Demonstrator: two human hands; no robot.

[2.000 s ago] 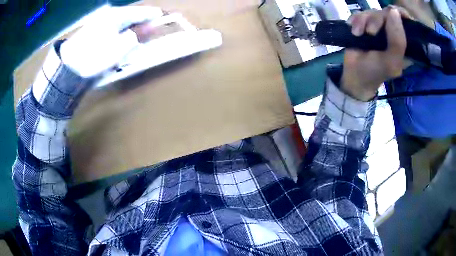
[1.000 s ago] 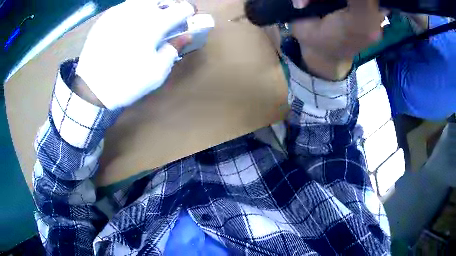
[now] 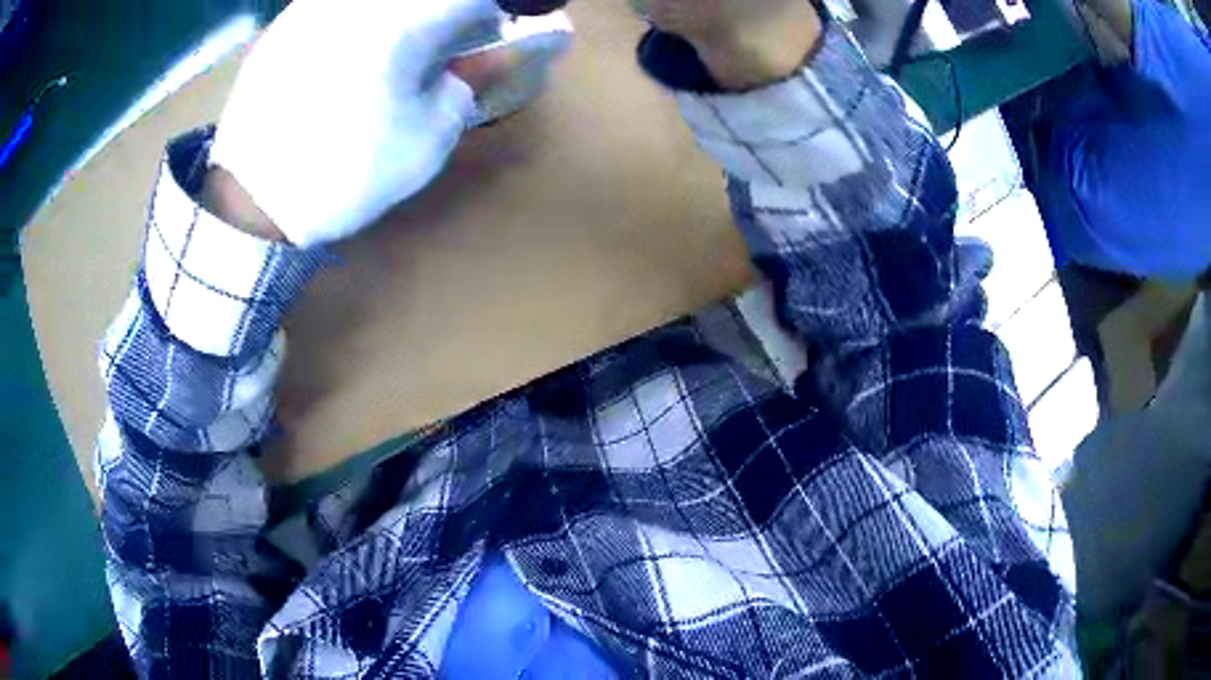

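My left hand [image 3: 348, 126], in a white glove, is at the upper left over the cardboard work pad [image 3: 531, 266]. It holds the white router unit [image 3: 525, 73], tilted up; only a small edge shows past the fingers. My right hand [image 3: 730, 33], bare, is at the top edge and mostly cut off. The black nose of the electric screwdriver [image 3: 534, 5] shows at the top edge, close above the unit. The driver's tip and my right fingers are hidden or out of the picture.
The green bench [image 3: 53, 385] surrounds the pad. A small blue-handled tool [image 3: 19, 138] lies at the far left. Part of the screw feeder [image 3: 976, 19] shows at the upper right. White rounded covers [image 3: 1043, 332] line the right side. A person in blue [image 3: 1142, 146] is beside them.
My right hand has moved left and up with the screwdriver, from the feeder to above the unit. My left hand has turned the unit up from its flatter position and stays around it.
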